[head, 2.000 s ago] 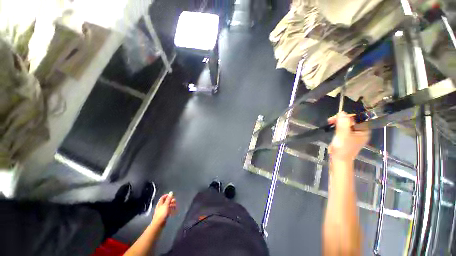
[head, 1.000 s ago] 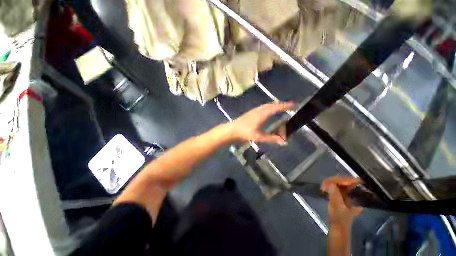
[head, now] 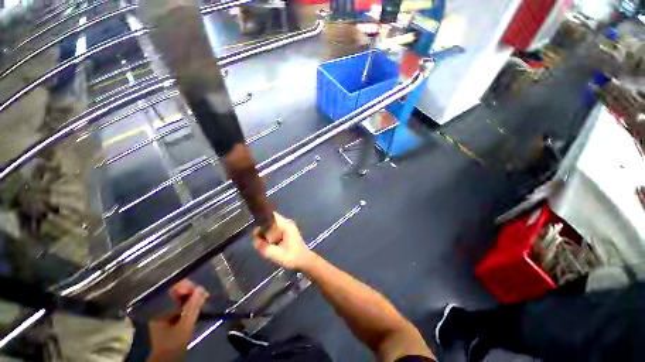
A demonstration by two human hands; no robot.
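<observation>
A metal rack [head: 244,177] with shiny prongs stands at left and centre; many prongs are bare. My right hand [head: 283,244] is closed around the lower end of its thick dark upright, which runs up towards the camera. My left hand [head: 182,311] is lower left, beside the rack's other dark bar, with fingers curled. It is blurred, and I cannot tell whether it grips the bar. Tan bags [head: 49,191] hang at the far left, partly behind the rack bars.
A blue plastic bin [head: 339,95] stands beyond the rack, beside a blue machine stand [head: 403,131]. A red crate [head: 513,261] filled with pieces is at right, beside a white table [head: 608,184]. Another person's dark-clothed legs [head: 537,329] are at lower right.
The view has swung round to the bin and crate; the stool has left it. My right hand now holds the upright. My left hand, spread open earlier, is curled low at left.
</observation>
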